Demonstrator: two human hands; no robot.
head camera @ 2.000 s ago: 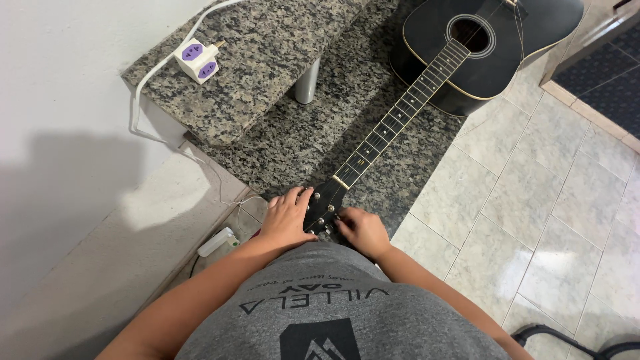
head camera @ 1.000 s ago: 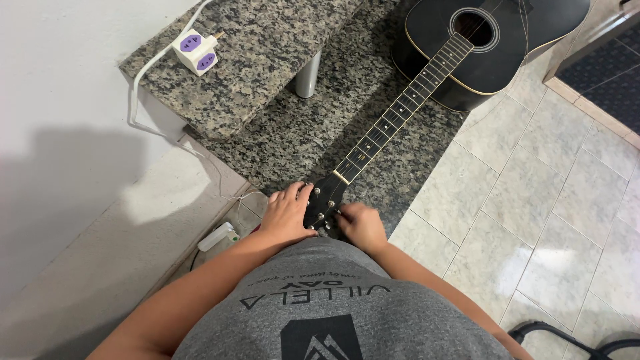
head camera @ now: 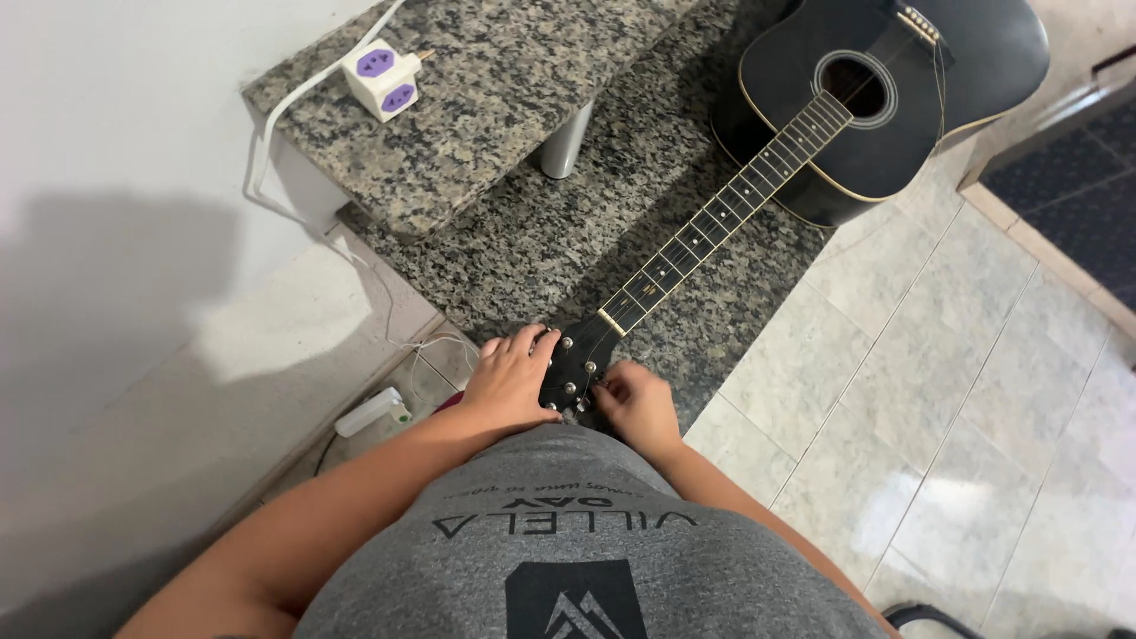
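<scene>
A black acoustic guitar [head camera: 923,53] lies face up on a granite surface, its neck [head camera: 728,209] slanting down toward me. Near my shirt is the headstock [head camera: 577,368], with metal tuning posts on its face. My left hand [head camera: 515,377] holds the headstock's left edge, fingers spread over it. At the right edge, the curled fingers of my right hand [head camera: 635,404] are on a tuning peg, largely hidden by them. Thin strings run at the headstock, and some loose string hangs from the bridge [head camera: 920,24].
A raised granite slab [head camera: 461,115] on a metal leg [head camera: 565,146] carries a white multi-outlet adapter [head camera: 382,80] with a cable. Another white plug device [head camera: 368,413] and thin wires lie low by the wall. Tiled floor [head camera: 887,355] borders the granite on the right.
My right hand's fingers have shifted slightly at the tuning peg. My left hand stays on the headstock, and the guitar rests in the same place.
</scene>
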